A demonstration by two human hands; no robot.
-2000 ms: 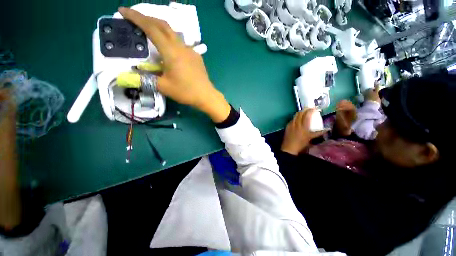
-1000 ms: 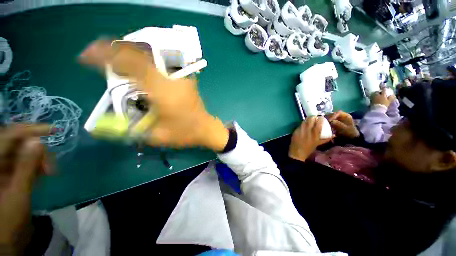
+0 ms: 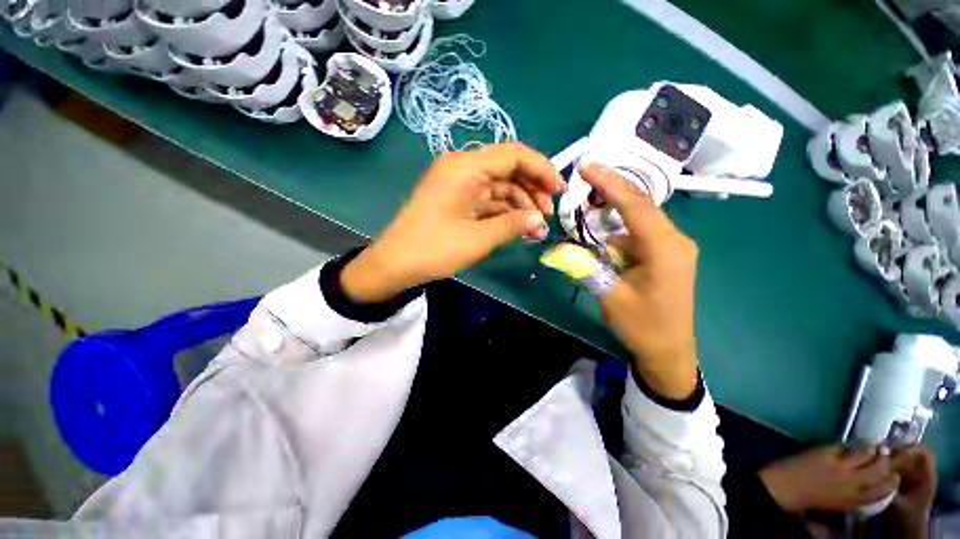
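Note:
The white camera body [image 3: 621,132] lies on the green bench, its black lens panel [image 3: 674,122] facing up and a white antenna [image 3: 726,186] out to the right. Its round opening, with dark wires [image 3: 581,223], faces me and is partly hidden by my right hand. My left hand [image 3: 463,216] is just left of the opening, fingers curled, thumb and index tips apart. My right hand [image 3: 653,279] is at the opening's right side, with a yellow finger wrap [image 3: 568,260]. I cannot tell if either hand holds a thin part.
A tangled heap of pale sealing rings [image 3: 447,95] lies left of the camera. A cover with circuit board [image 3: 347,97] and stacked white shells [image 3: 226,47] are at upper left. More housings [image 3: 890,158] stand right. Another person's hands [image 3: 842,479] hold a unit; a blue stool [image 3: 105,395] is lower left.
The view has swung left. My left hand has moved from the ring heap to beside the camera opening. My right hand has moved off the lens panel area down to the opening.

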